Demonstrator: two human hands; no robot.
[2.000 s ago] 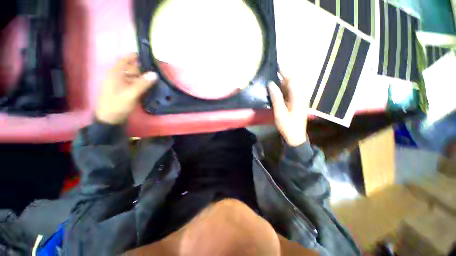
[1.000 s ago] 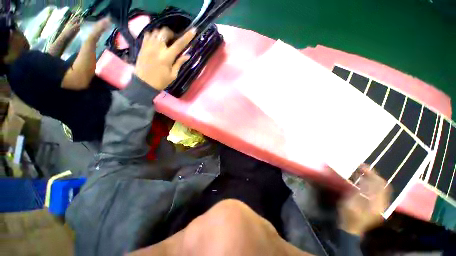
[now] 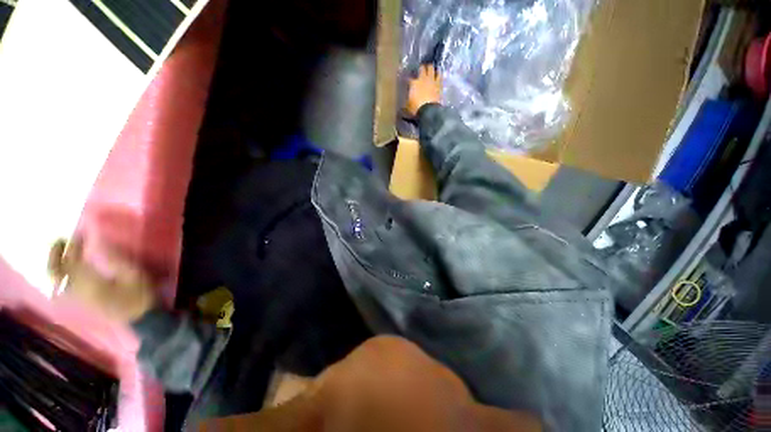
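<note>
My right hand (image 3: pixel 425 89) reaches into an open cardboard carton (image 3: pixel 634 93), at its left side, among clear crinkled plastic bags (image 3: pixel 516 76). A dark edge shows by its fingertips; whether the fingers hold anything cannot be told. My left hand (image 3: pixel 110 287) is blurred, over the pink foam mat (image 3: pixel 152 169) by the edge of a white sheet (image 3: pixel 51 126); its grip is unclear. Part of a strip sheet with black bars (image 3: pixel 110 21) lies at the top left. Stacked black frames (image 3: pixel 51 371) are cut off at the bottom left.
A blue bin (image 3: pixel 702 143) and shelving stand at the right, with a clear bag (image 3: pixel 634 236) below. A wire mesh guard (image 3: pixel 685 371) is at the bottom right. A yellow item (image 3: pixel 215 305) is beside the mat's edge.
The view has swung right to the carton. My left hand has left the stacked black frames and is by the white sheet. My right hand has moved from the strip sheets into the carton.
</note>
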